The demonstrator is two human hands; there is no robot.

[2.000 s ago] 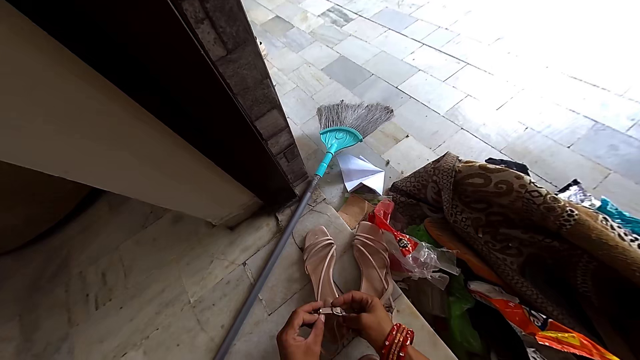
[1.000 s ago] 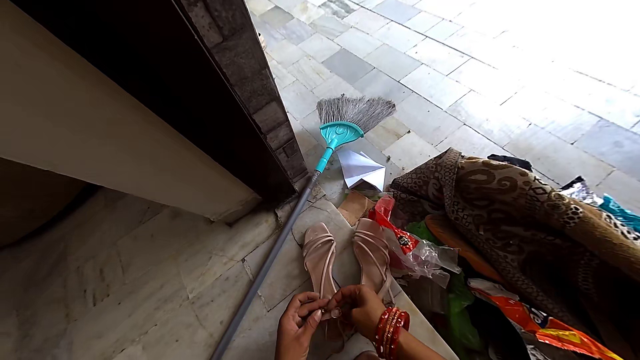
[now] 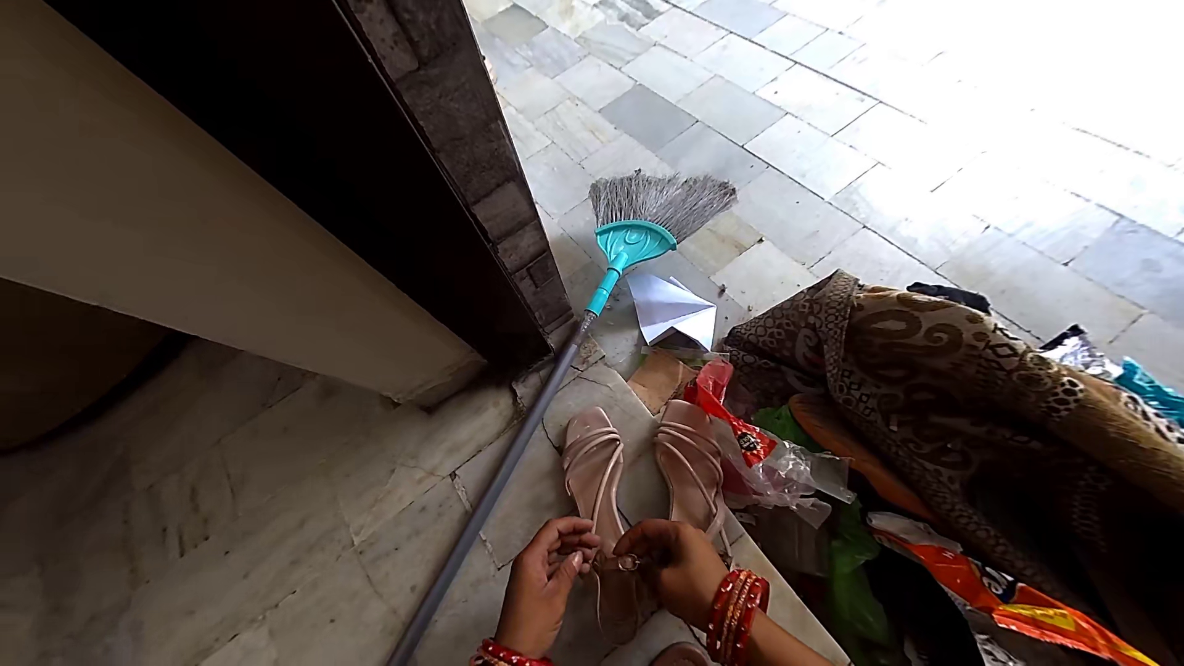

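Note:
A pair of strappy pinkish-beige sandals stands on the marble floor, the left sandal (image 3: 597,462) beside the right sandal (image 3: 689,462). My left hand (image 3: 548,583), fingers curled, is at the left side of the left sandal's ankle strap; whether it touches the strap I cannot tell. My right hand (image 3: 680,569) pinches that strap near its small buckle (image 3: 628,561). Red bangles circle both wrists. The heel parts of the sandals are partly hidden by my hands.
A broom with a turquoise head (image 3: 635,240) and grey pole lies left of the sandals. Folded white paper (image 3: 671,310) is near it. At right are a patterned brown cloth (image 3: 934,370), a red and clear plastic bag (image 3: 749,444) and other wrappers. A dark door frame (image 3: 370,176) rises at left.
My hands, close together at the strap before, are now slightly apart. The left hand has moved a little left, away from the buckle.

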